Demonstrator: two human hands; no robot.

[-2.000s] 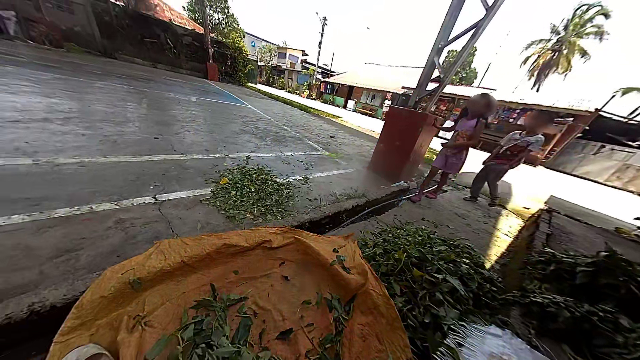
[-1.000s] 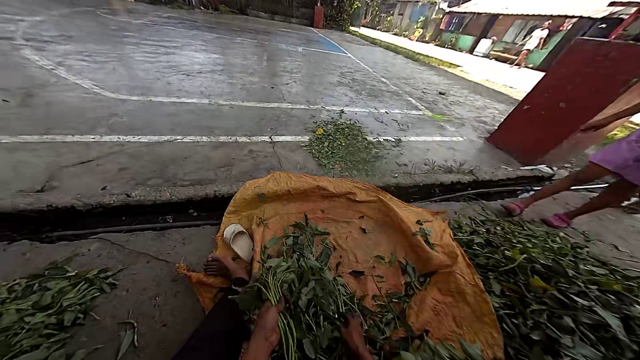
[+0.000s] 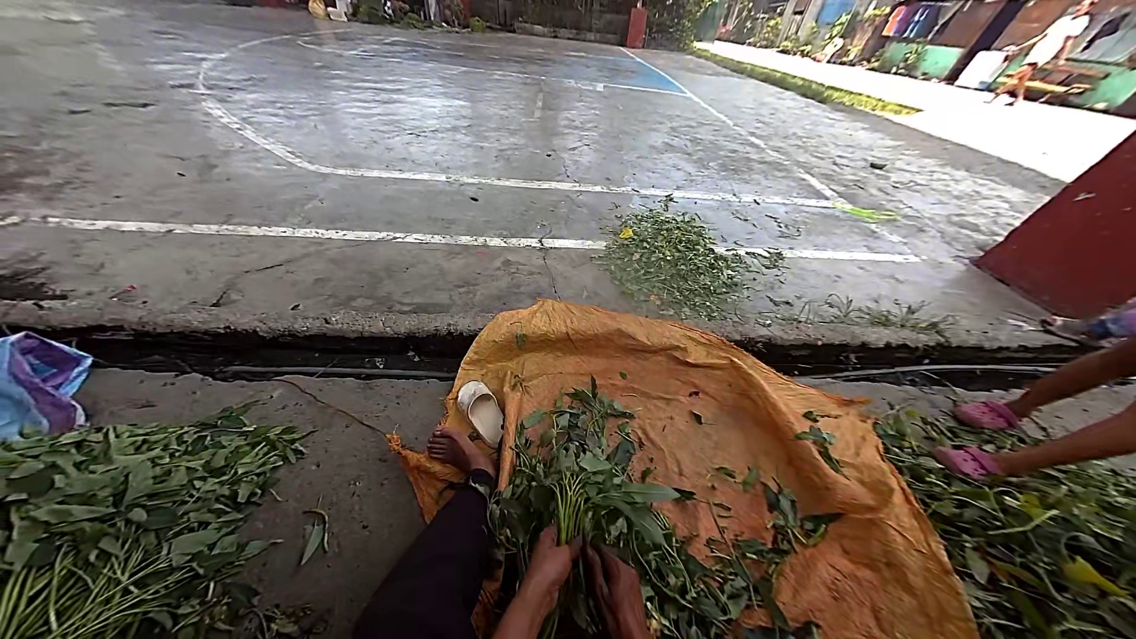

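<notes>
My left hand (image 3: 548,568) grips the stems of a bunch of leafy greens (image 3: 572,497) at the bottom centre, leaves pointing away from me. My right hand (image 3: 614,581) is close beside it at the stems; its fingertips are partly hidden, so its hold is unclear. Under the bunch, more loose greens and scattered leaves lie on an orange woven sack (image 3: 648,364) spread on the concrete. A white shoe (image 3: 481,413) rests at the sack's left side, just beyond my bare foot (image 3: 457,448).
Piled greens (image 3: 133,506) lie at left below a blue and purple bag (image 3: 40,382); another pile (image 3: 1021,532) is at right, by a person's legs in pink clogs (image 3: 974,461). A drainage gap (image 3: 266,355) crosses ahead. Beyond are cuttings (image 3: 674,262) and a red concrete base (image 3: 1074,231).
The view has swung down and left since two seconds ago. My hands, apart among the greens one second ago, are now close together at the stems of the bunch.
</notes>
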